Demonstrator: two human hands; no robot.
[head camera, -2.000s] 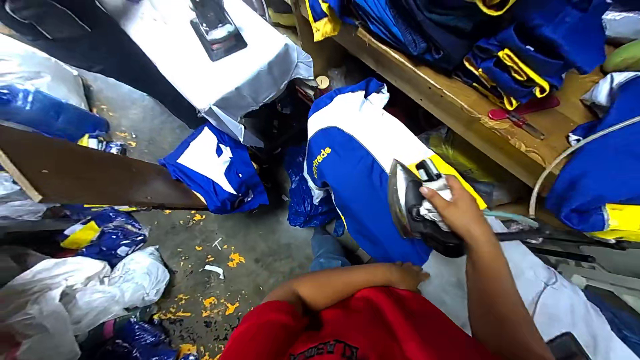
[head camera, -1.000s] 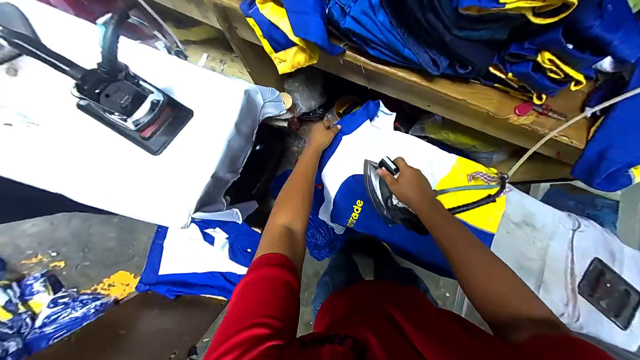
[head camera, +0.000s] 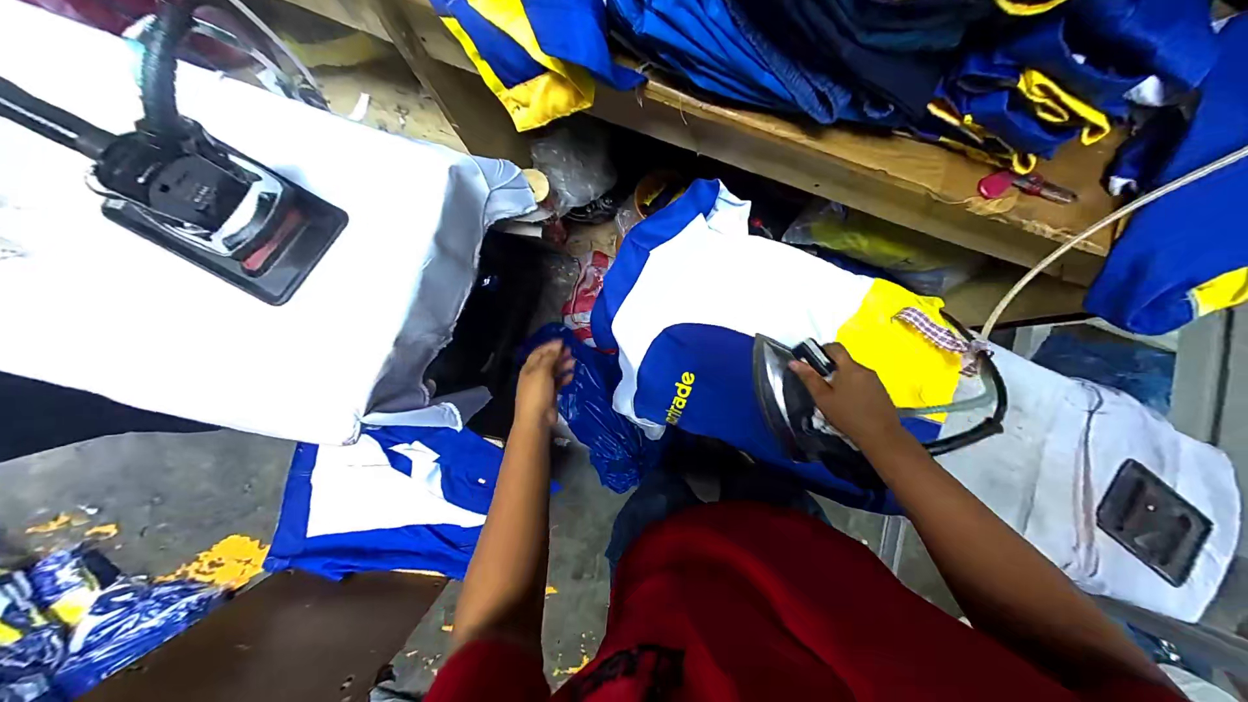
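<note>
A blue, white and yellow garment (head camera: 741, 283) lies over a narrow padded ironing board (head camera: 1043, 458). My right hand (head camera: 848, 395) grips the handle of an electric iron (head camera: 785, 400), whose soleplate is over the blue part, beside yellow lettering. A black cord and a pale hose run from the iron over the board. My left hand (head camera: 546, 375) is off the garment, to its left, fingers apart and holding nothing, above a blue plastic bag (head camera: 600, 409).
At left, a second iron (head camera: 224, 195) rests on a black plate on a white-covered table (head camera: 390, 234). A wooden shelf (head camera: 858, 166) behind holds folded garments and red-handled snips (head camera: 1029, 185). Another garment (head camera: 390, 487) hangs below the table. A black rest (head camera: 1153, 522) lies on the board.
My left hand was on the garment's left end one second ago and has come off it toward me. My right hand has stayed on the iron throughout. The view has swung since the earliest frame.
</note>
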